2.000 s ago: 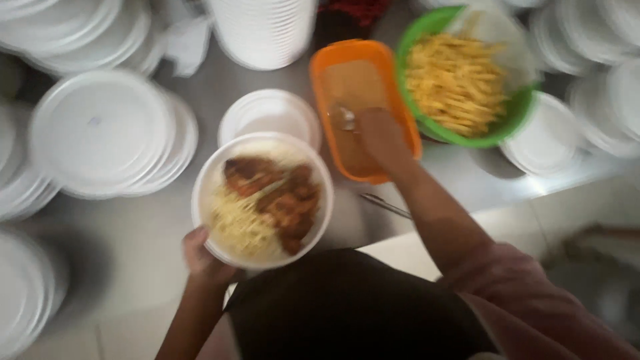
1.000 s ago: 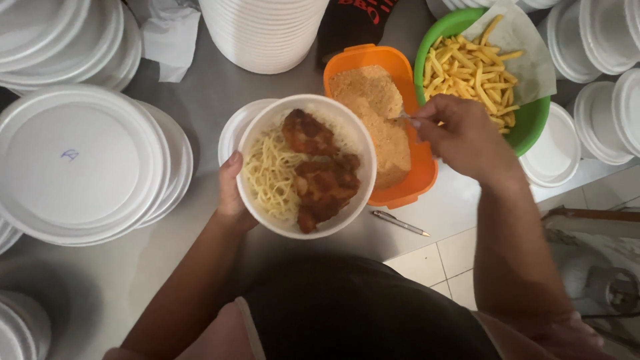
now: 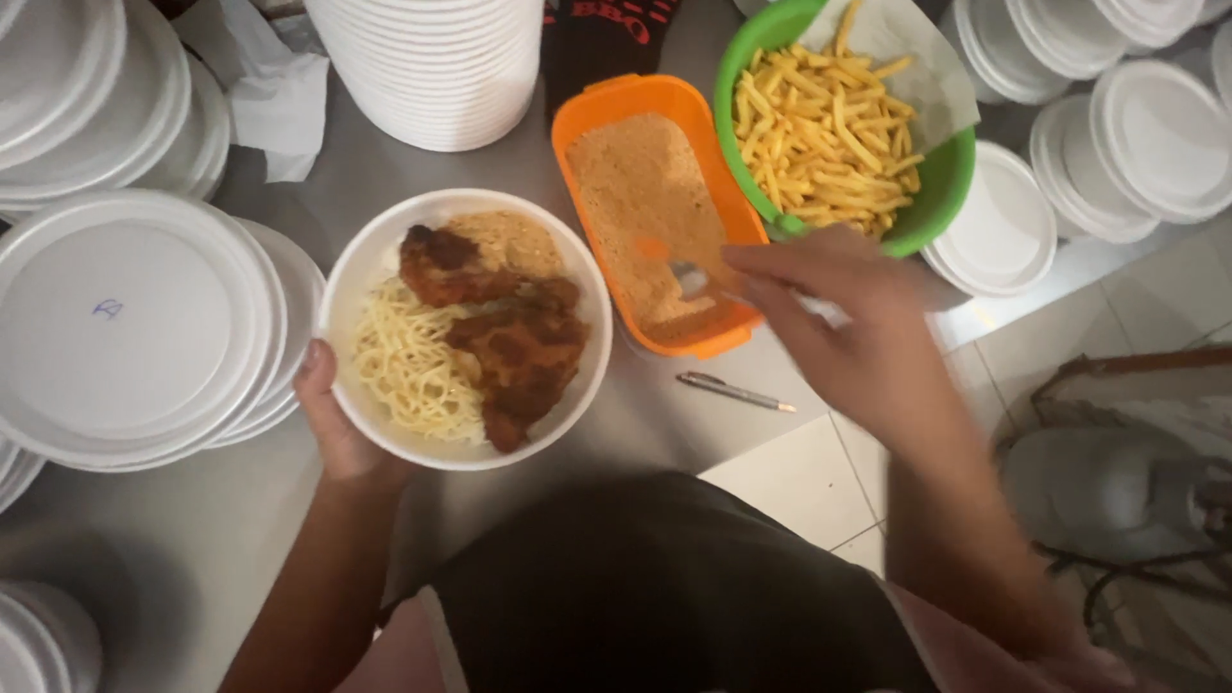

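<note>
My left hand (image 3: 339, 421) grips the lower left rim of a white foam bowl (image 3: 599, 332). Inside lie spaghetti (image 3: 416, 371), pieces of browned meat, likely chicken (image 3: 525, 351), and a tan crumbly food (image 3: 505, 243) near the top edge. My right hand (image 3: 847, 318), blurred, holds a spoon (image 3: 689, 277) over the near end of an orange plastic container (image 3: 664, 89). That container holds more of the tan crumbly food (image 3: 650, 192). Just beyond my right hand is a green plastic bowl (image 3: 948, 207) of French fries (image 3: 828, 130) with white paper at its side.
Lidded white foam containers (image 3: 125, 327) are stacked at the left, and others (image 3: 1160, 140) stand at the upper right. A tall stack of white foam bowls (image 3: 428, 67) stands at the back beside crumpled paper (image 3: 279, 106). A pen (image 3: 736, 392) lies near the counter's front edge.
Tan crumbly food now shows at the top of the bowl, where the frame from one second ago shows none plainly. My right hand has moved toward the near end of the orange container.
</note>
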